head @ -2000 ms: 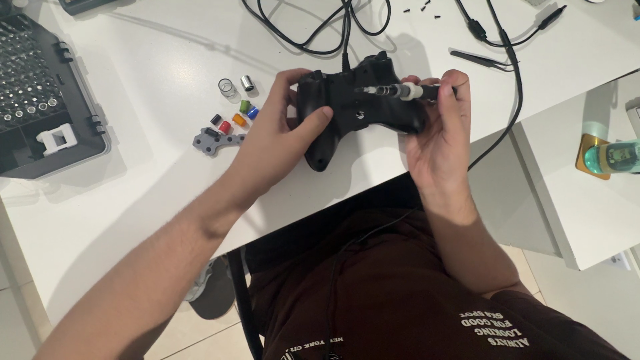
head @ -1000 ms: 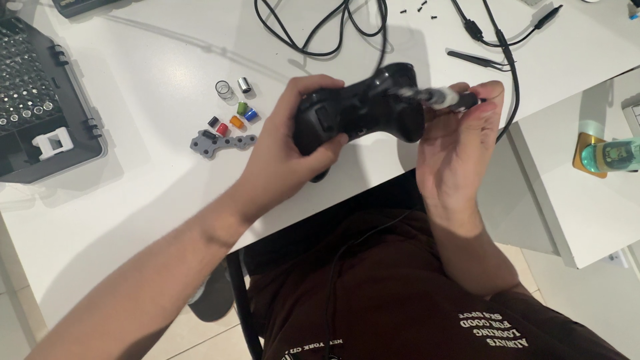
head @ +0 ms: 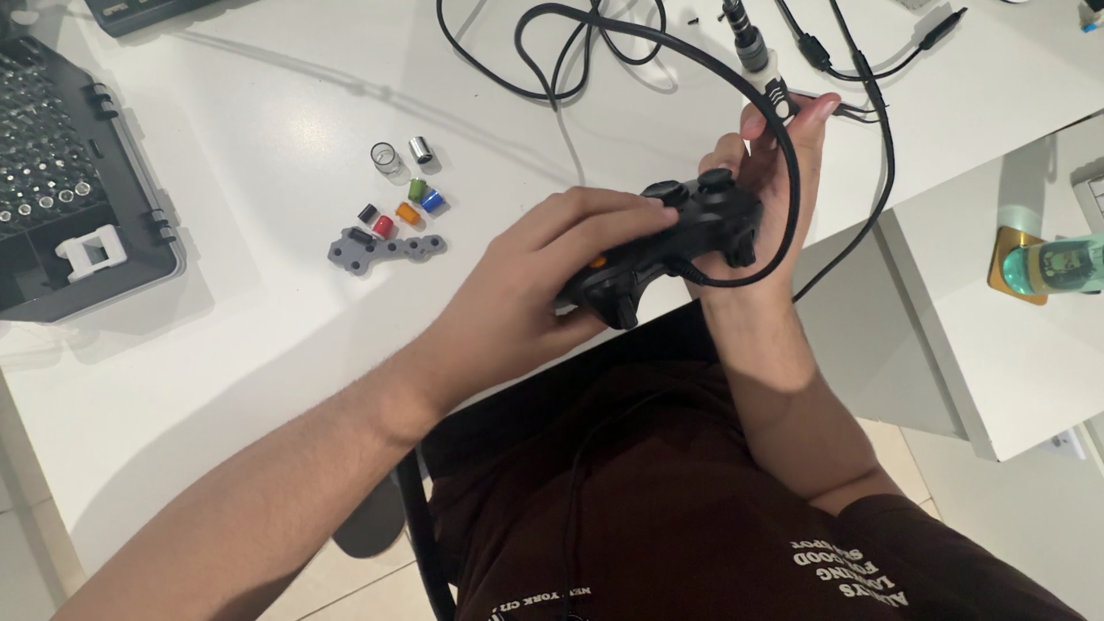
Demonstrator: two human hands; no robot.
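Observation:
A black wired game controller (head: 668,237) is held above the table's front edge, its thumbsticks and shoulder side showing. My left hand (head: 561,267) grips one end, fingers over the face and thumb beneath. Behind the other end is my right hand (head: 776,172); its palm is close to the controller, and its thumb and forefinger pinch a screwdriver (head: 763,73) with a white and black handle, shaft pointing away from me. Whether the right palm touches the controller I cannot tell. The controller's cable (head: 789,198) loops in front of my right wrist.
Left of my hands lie a grey rubber button pad (head: 379,250), small coloured cylinders (head: 408,213), a metal cylinder (head: 420,149) and a clear ring (head: 385,157). An open bit case (head: 95,207) stands far left. Black cables (head: 862,69) and tweezers (head: 849,110) lie at the right; a bottle (head: 1052,266) stands beyond.
The controller has been turned over, from its back to its thumbstick side. The screwdriver has swung away from the controller and now points to the table's far side.

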